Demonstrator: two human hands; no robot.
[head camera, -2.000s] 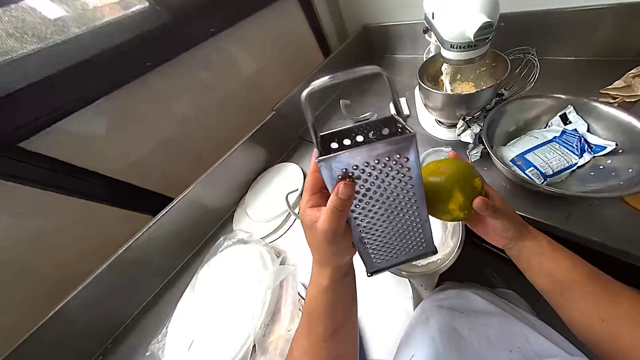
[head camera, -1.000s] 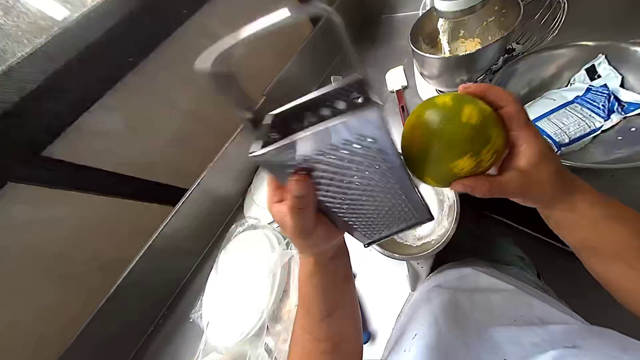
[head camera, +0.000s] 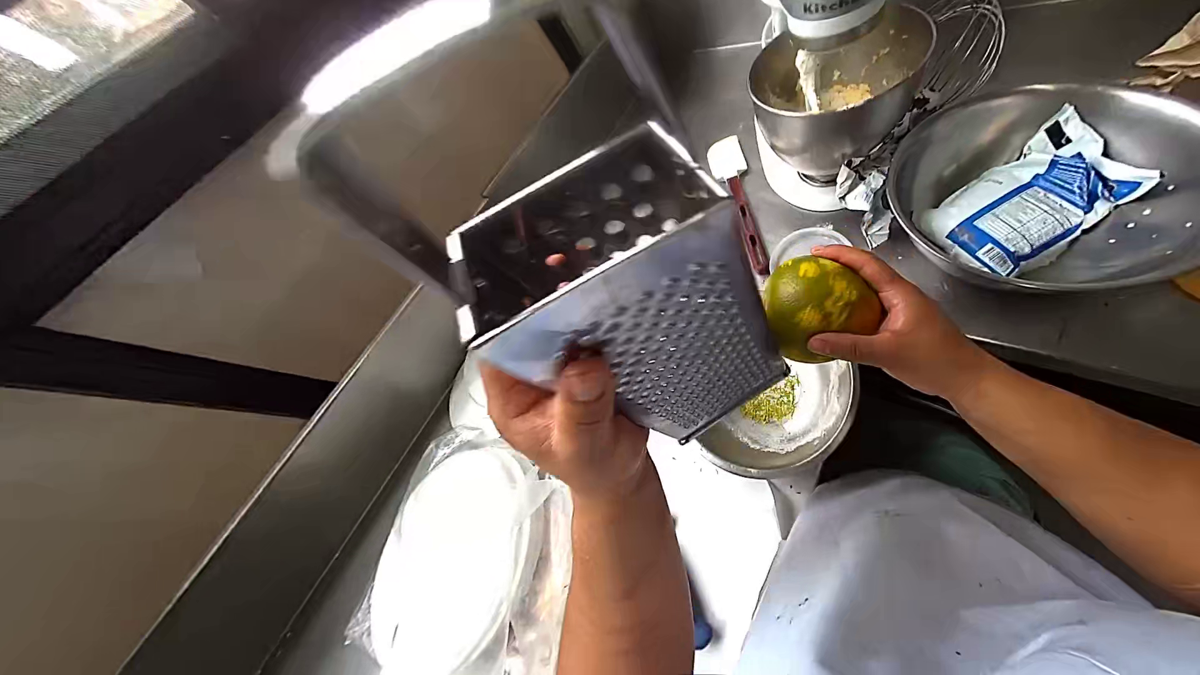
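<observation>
My left hand (head camera: 572, 422) grips a metal box grater (head camera: 694, 328) by its side, thumb on the perforated face; the grater is tilted, its open end and blurred handle toward me. In my right hand (head camera: 909, 323) is a green citrus fruit (head camera: 817, 305) with yellow scraped patches, close by the grater's right edge. Below them stands a metal bowl (head camera: 839, 422) of white powder, with green-yellow zest (head camera: 772, 401) lying on the powder. The grater hides part of this bowl.
Behind are a stand mixer's bowl (head camera: 844, 112) holding pale dough, a wire whisk (head camera: 966, 47), and a red-handled spatula (head camera: 747, 216). A wide metal basin (head camera: 1041, 281) with a blue-and-white packet (head camera: 1022, 216) is at right. Wrapped white discs (head camera: 450, 562) lie at lower left.
The grater has come up and closer to the view, its open end tipped toward me. Zest now shows in the bowl, where none was visible before. Both hands keep their holds.
</observation>
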